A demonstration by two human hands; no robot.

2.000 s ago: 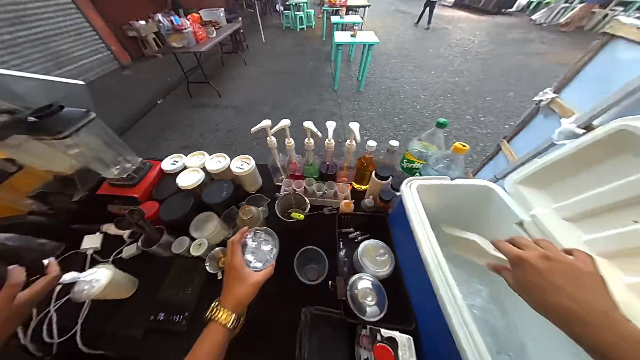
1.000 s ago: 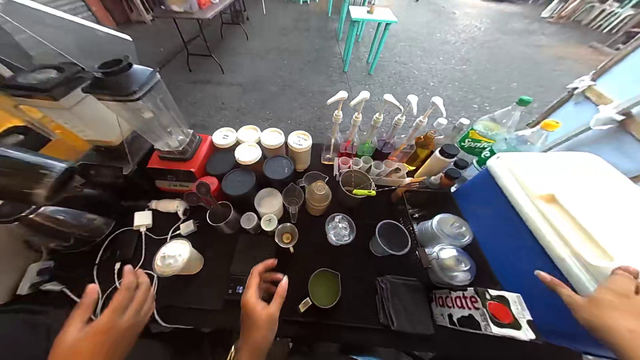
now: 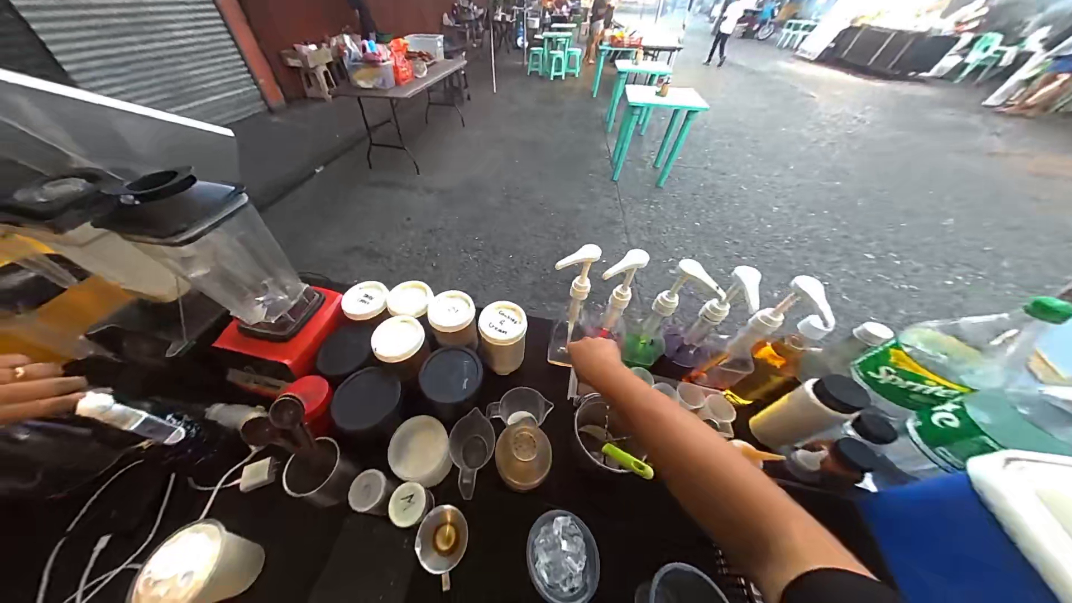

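My right hand reaches from the lower right to the lower part of the leftmost pump bottles, between a clear-liquid bottle and a red-syrup bottle. Its fingers are hidden, so its grip cannot be told. My left hand is out of view. Under my forearm stands a metal cup with a green-handled utensil. A clear plastic cup of ice stands nearer, right of a small measuring cup with brown liquid. Small plastic cups stand by the bottles.
Another person's ringed hand is at the far left, by a blender with red base. Lidded jars stand left of the pumps. Sprite bottles and a blue cooler are at right. Cables and a cream-filled cup are lower left.
My right hand has moved from the cooler to the pump bottles. The ice cup, held in my left hand at first, now stands on the table. My left hand has left the view, which has shifted.
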